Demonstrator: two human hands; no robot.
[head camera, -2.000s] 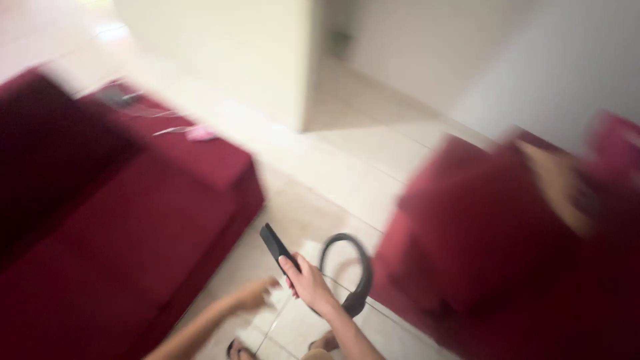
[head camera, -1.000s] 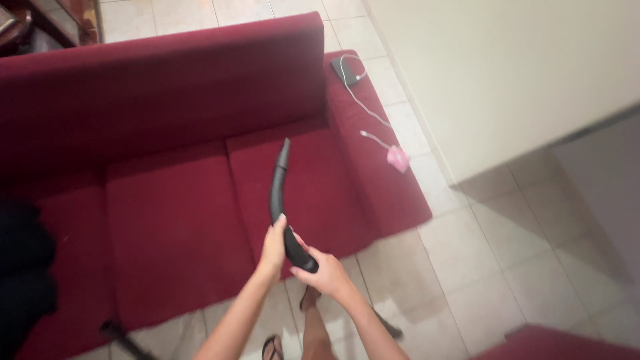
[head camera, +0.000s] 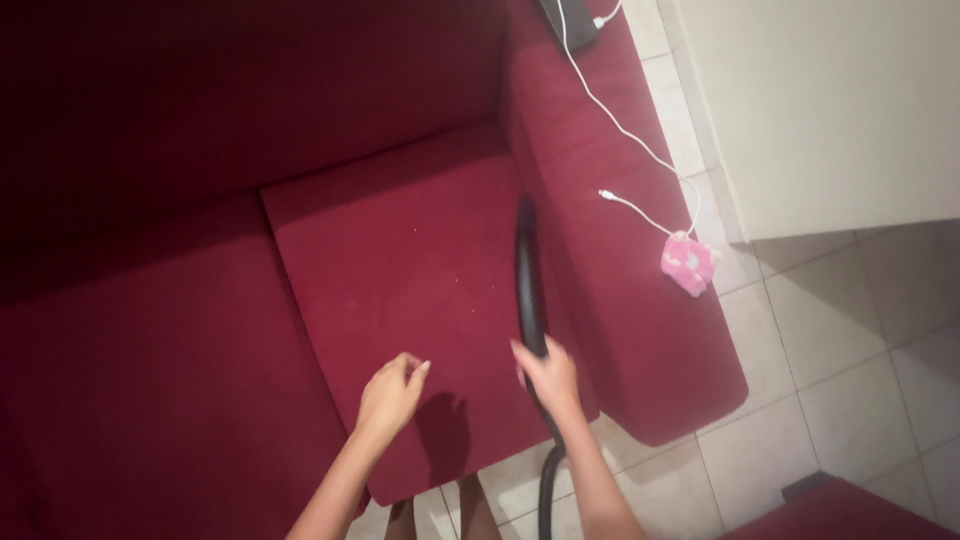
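My right hand (head camera: 551, 375) is closed around a black vacuum cleaner wand (head camera: 529, 292), whose tip points toward the inner side of the sofa's armrest. A black hose (head camera: 549, 491) runs down from it past the front of the seat. To the left, my left hand (head camera: 394, 394) hangs over the red seat cushion (head camera: 405, 285) with its fingers curled, holding nothing; its shadow falls on the fabric. Several small pale specks lie on the cushion.
On the red armrest (head camera: 630, 337) are a pink plush item (head camera: 688, 262), a white cable (head camera: 611, 116) and a dark box-like device (head camera: 574, 26). A pale wall (head camera: 832, 112) stands right of the sofa. Another red furniture edge (head camera: 840, 514) shows at bottom right.
One second ago both hands were on the black wand; my left hand has since let go and is apart from it. The view has moved closer to the sofa's right end.
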